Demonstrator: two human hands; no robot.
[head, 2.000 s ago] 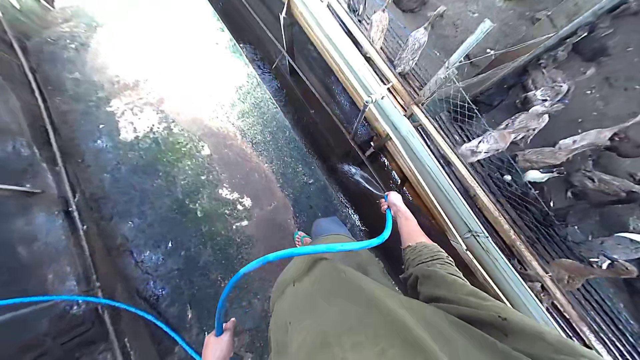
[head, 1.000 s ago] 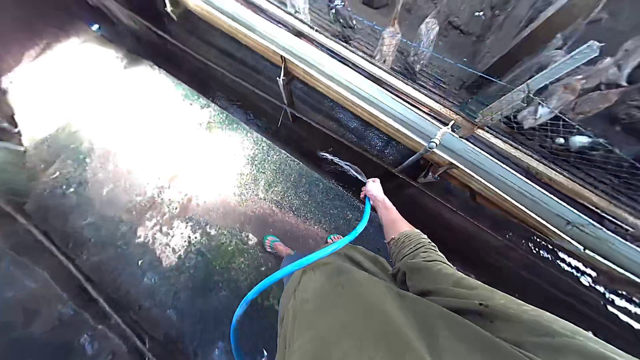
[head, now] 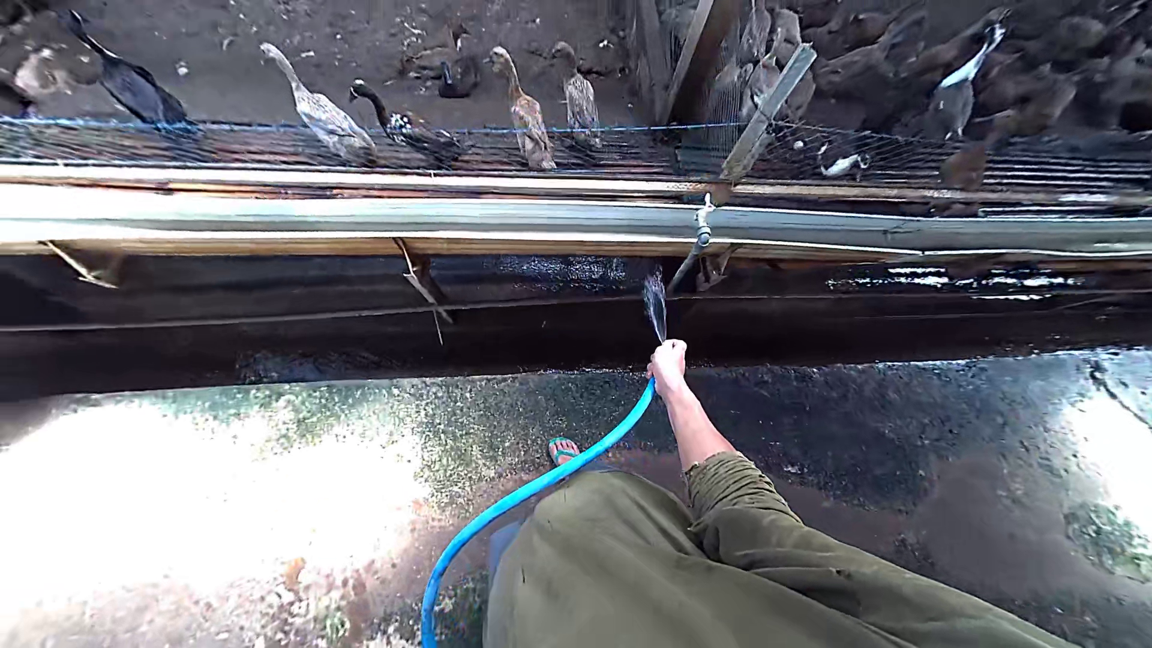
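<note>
My right hand (head: 668, 364) is closed around the end of a blue hose (head: 513, 500), just over the edge of the wet concrete walkway. Water (head: 655, 306) sprays from it, away from me, into the dark channel (head: 558, 333) below the long trough. The hose curves back past my foot in a green flip-flop (head: 563, 452) and leaves the view at the bottom. A pipe with a pale fitting (head: 704, 236) crosses the trough beyond my hand. My left hand is not in view.
A long pale trough (head: 360, 216) runs across the view on wooden supports. Behind it, netting and slats (head: 261, 144) edge a pen with several ducks (head: 526, 117). A wooden post (head: 769, 112) leans over the netting. The concrete walkway (head: 864, 450) is wet, with bright glare at left.
The view has turned a lot, so the trough now lies level. My left hand, on the hose two seconds ago, is out of view. The water keeps spraying from the hose in my right hand.
</note>
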